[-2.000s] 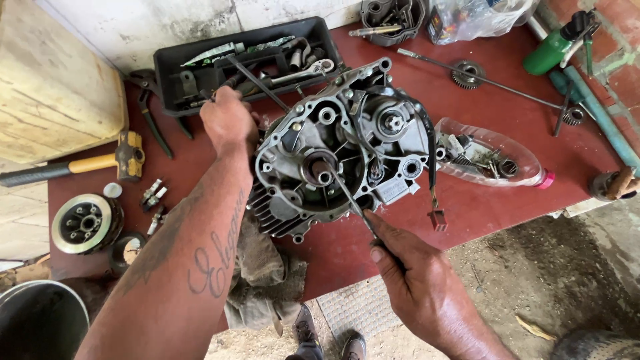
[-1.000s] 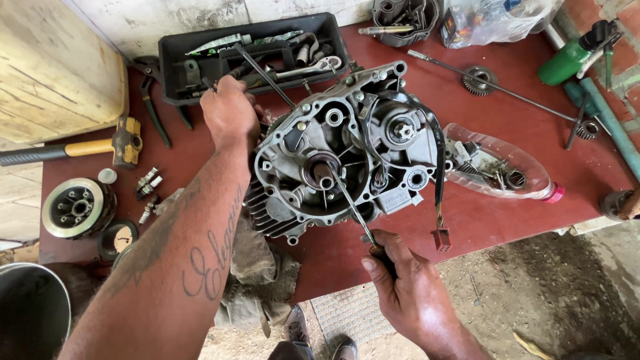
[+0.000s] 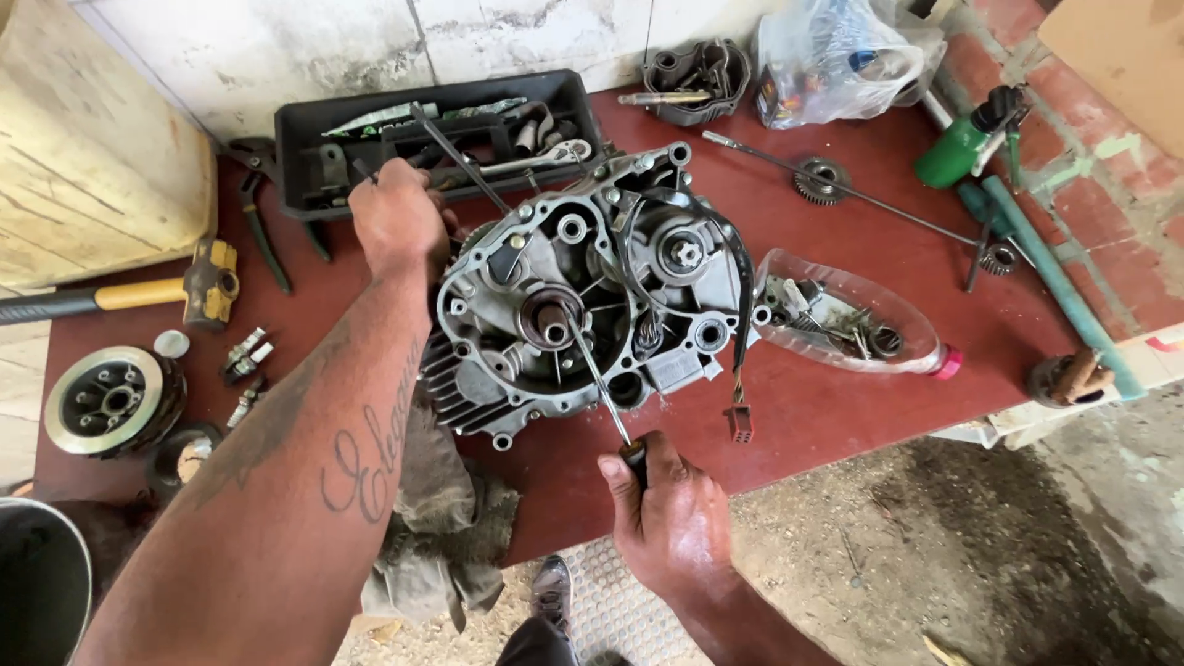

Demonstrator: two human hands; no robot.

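A motorcycle engine crankcase [image 3: 518,370] lies on the red tabletop, its open side up. In my right hand [image 3: 671,509] is the dark handle of a screwdriver [image 3: 599,384]; its metal shaft slants up-left and its tip meets the edge of the round seal [image 3: 535,316] around the shaft end. My left hand [image 3: 400,217] is closed at the upper left of the crankcase, with a thin dark rod end showing above the fingers; what the fingers grip is mostly hidden. A dark metal bar [image 3: 458,157] stands out between that hand and the crankcase. A wire with a red connector [image 3: 740,423] hangs off the right side.
Behind is a black tool tray [image 3: 324,120]. Pliers [image 3: 250,208], a hammer [image 3: 208,282], a clutch part [image 3: 104,400] and spark plugs [image 3: 245,356] lie left; a rag [image 3: 435,518] is below. To the right are a cut plastic bottle [image 3: 911,342] with small parts, gears [image 3: 820,180] and a green bottle [image 3: 953,153].
My right hand keeps the screwdriver at the seal, its handle now more upright. My left hand stays at the crankcase's upper left. The view has shifted slightly.
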